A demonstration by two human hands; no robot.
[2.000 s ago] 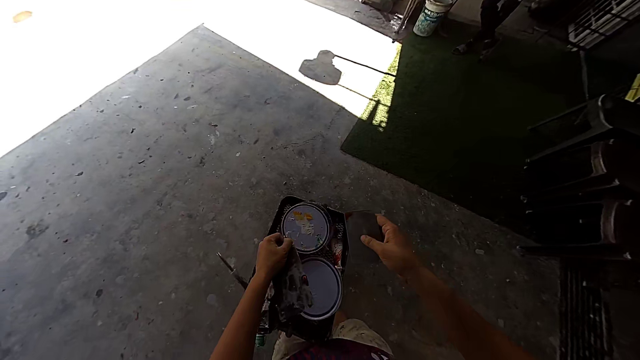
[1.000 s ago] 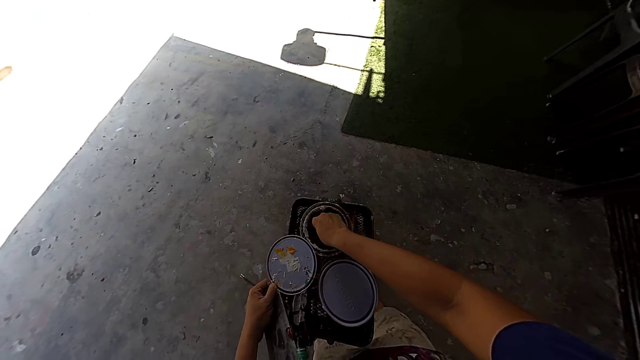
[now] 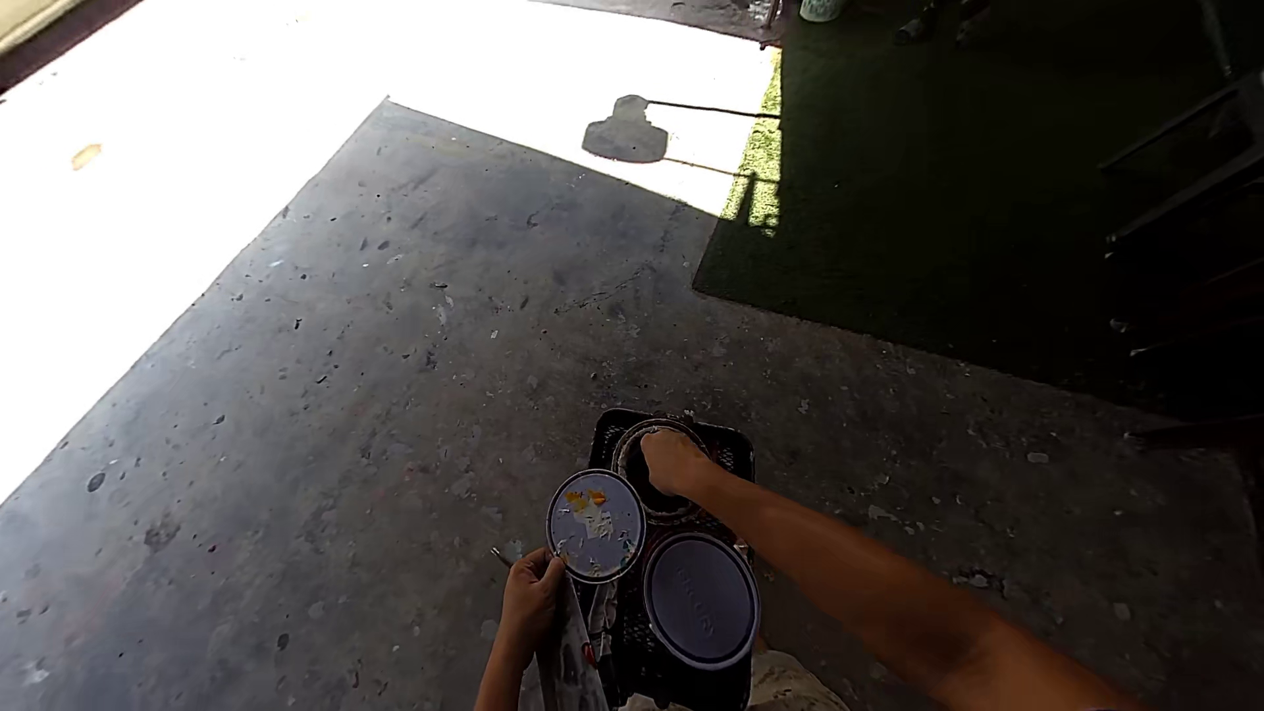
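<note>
My left hand (image 3: 533, 592) grips the edge of a round metal can lid (image 3: 614, 553) spotted with white and orange paint. Beside that hand is a flat, paint-smeared blade-like tool (image 3: 568, 657); whether the hand holds it too I cannot tell. My right hand (image 3: 673, 462) reaches into an uncovered round can (image 3: 632, 459), its fingers hidden inside, so what they hold cannot be seen. Nearer to me, a second round can with its lid on (image 3: 701, 600) stands in the same black plastic crate (image 3: 741, 444).
Paint-flecked concrete floor (image 3: 395, 415) surrounds the crate. A dark green artificial turf mat (image 3: 889, 247) lies at the right, with dark furniture (image 3: 1195, 227) beyond. A bucket (image 3: 822, 8) stands at the top edge, and a person's feet (image 3: 913, 28) show near it.
The paint-spotted lid, on the far can two seconds ago, is now off it and in my left hand. My right hand has moved from the crate's right side into that can.
</note>
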